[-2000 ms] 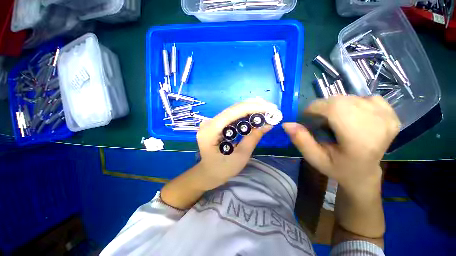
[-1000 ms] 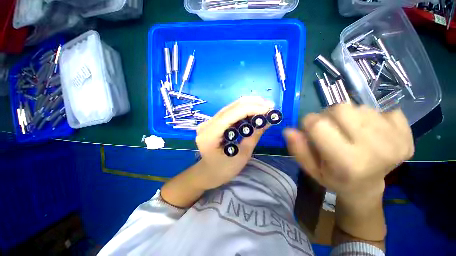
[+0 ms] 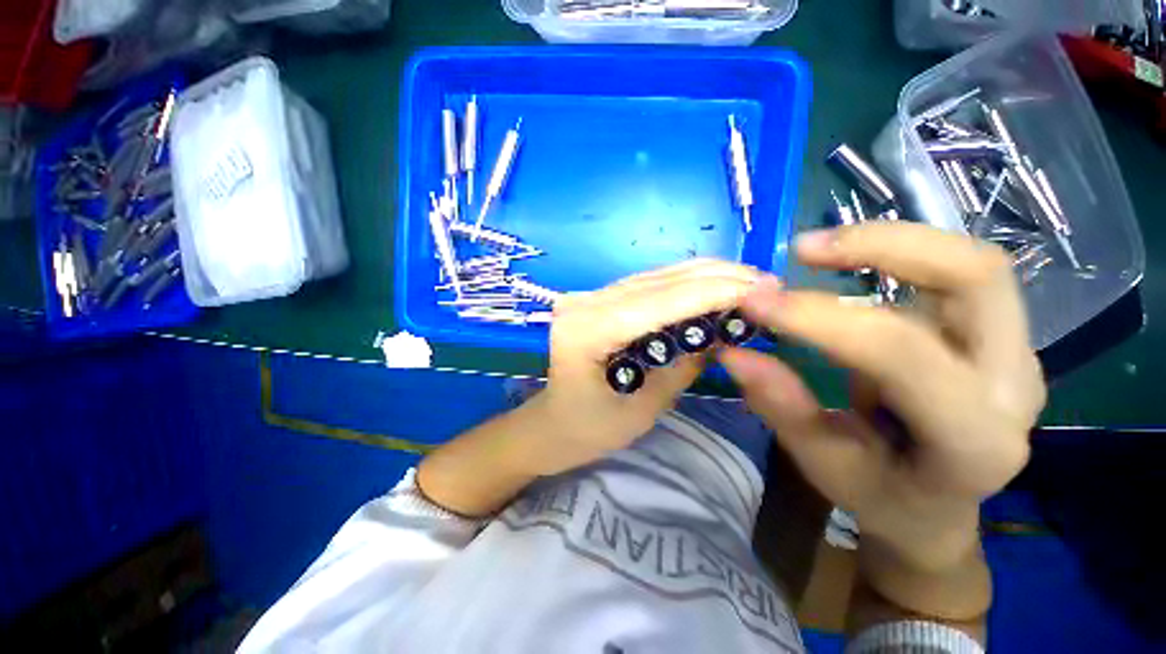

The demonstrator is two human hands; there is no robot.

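Observation:
My left hand is closed around a bundle of silver cylinders, over the front edge of the blue tray. Their round ends face up in a slanted row, dark rings with pale centres; their lower parts are hidden. My right hand is just right of it, blurred, thumb and forefinger at the rightmost end, other fingers spread. Whether it touches or grips that cylinder is unclear. Something dark shows in its palm. Loose silver pin-ended parts lie in the tray's left side, one at its right.
A clear box of jumbled parts stands right, with loose metal sleeves beside it. Another clear box is beyond the tray. At left are a lidded clear box and a second blue tray. White tissue lies at the bench edge.
My right hand has come left to the bundle and its fingers have spread. The lower cylinder end that showed below the row is no longer seen separately. The whole view has shifted slightly.

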